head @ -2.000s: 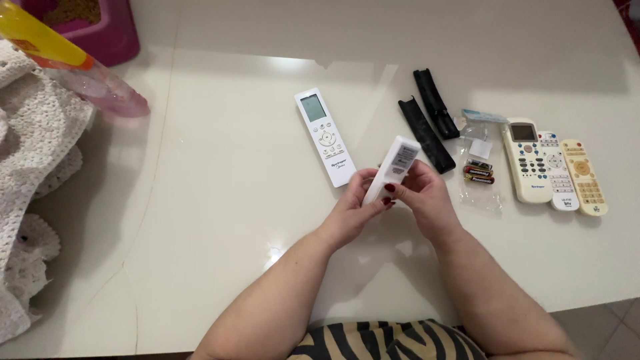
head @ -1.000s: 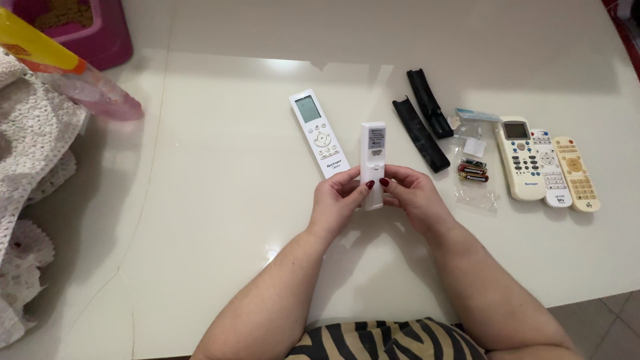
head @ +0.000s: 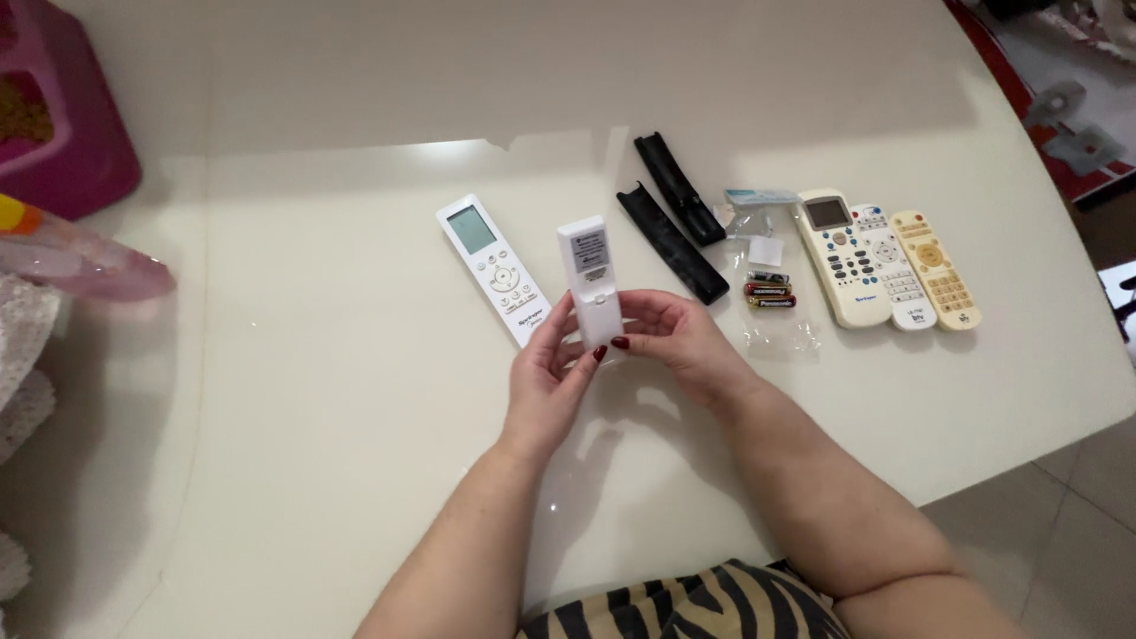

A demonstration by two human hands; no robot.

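Note:
Both my left hand (head: 552, 377) and my right hand (head: 679, 342) grip the lower end of a white remote control (head: 592, 280), its back with a printed label facing me and its top end raised. Beside my left hand lies another white remote control with a grey display (head: 493, 266), face up, its lower end near my fingers. Beyond my right hand are two curved black plastic pieces (head: 674, 244) (head: 682, 191). Right of them, several AA-type batteries (head: 770, 290) rest on a clear plastic bag (head: 781, 339).
Three more remotes lie side by side at the right: a cream one with a display (head: 848, 266), a white one (head: 898, 271) and a yellowed one (head: 941, 271). At the left are a magenta container (head: 98, 151), a pink bottle (head: 98, 262) and a white crocheted cloth (head: 22, 328).
The remote in my hands was tilted to the right two seconds ago; it has turned more upright, its labelled back still showing. My hands have stayed closed around its lower end.

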